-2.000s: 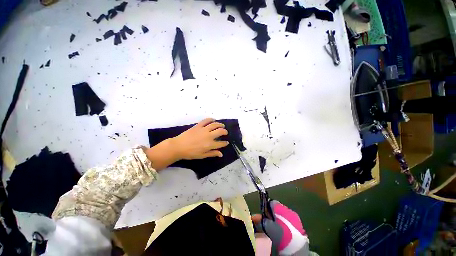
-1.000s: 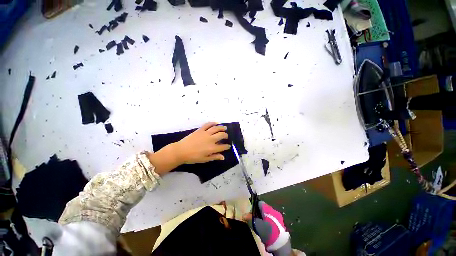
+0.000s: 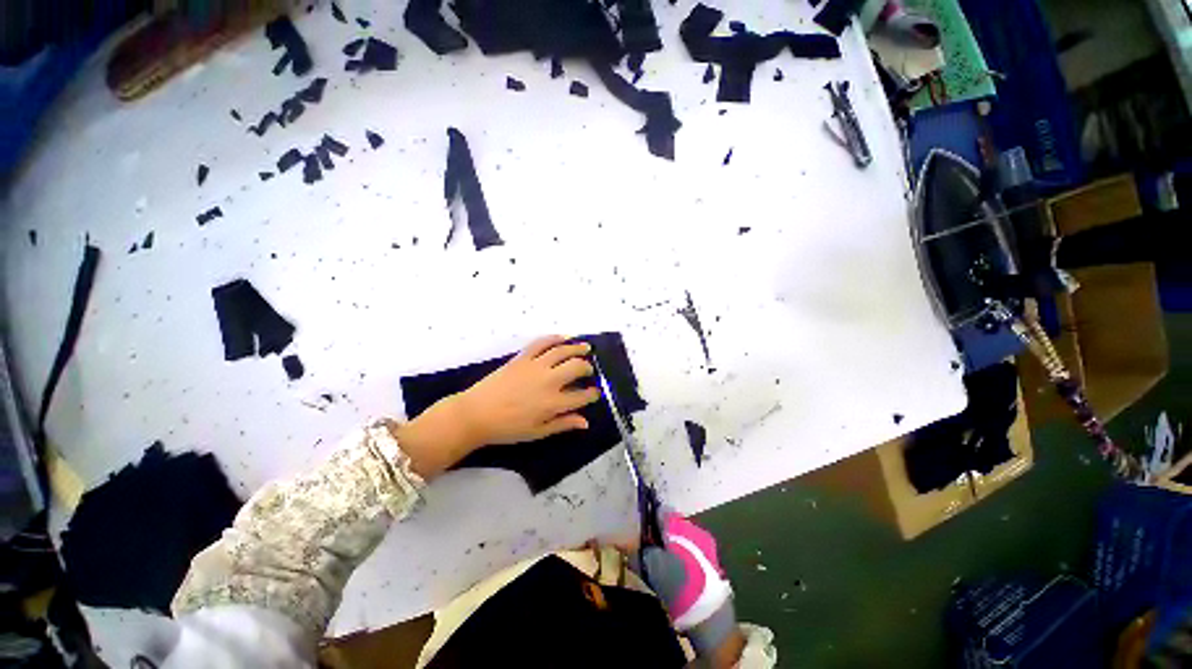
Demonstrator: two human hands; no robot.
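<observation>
A black fabric piece [image 3: 543,460] lies flat on the white table near its front edge. My bare left hand [image 3: 520,399] lies on it with fingers spread, pressing it down. My right hand [image 3: 682,575], in a pink and grey glove, is shut on the dark handles of the fabric shears [image 3: 633,460] at the table's front edge. The silver blades point away from me and lie over the right part of the piece, beside my left fingertips. A small black wedge offcut [image 3: 695,440] lies right of the shears.
A rough black fabric pile [image 3: 147,525] lies at left. Black offcuts [image 3: 536,26] lie along the far side. Small snips [image 3: 847,124] lie at far right. A steam iron [image 3: 965,238] stands beyond the right edge, above a box of black scraps [image 3: 967,438]. A brown oblong object [image 3: 177,52] is far left.
The shears and gloved right hand have moved left, and the blades have turned more upright and reach further up the piece. The left hand stays on the fabric. The whole view has shifted slightly.
</observation>
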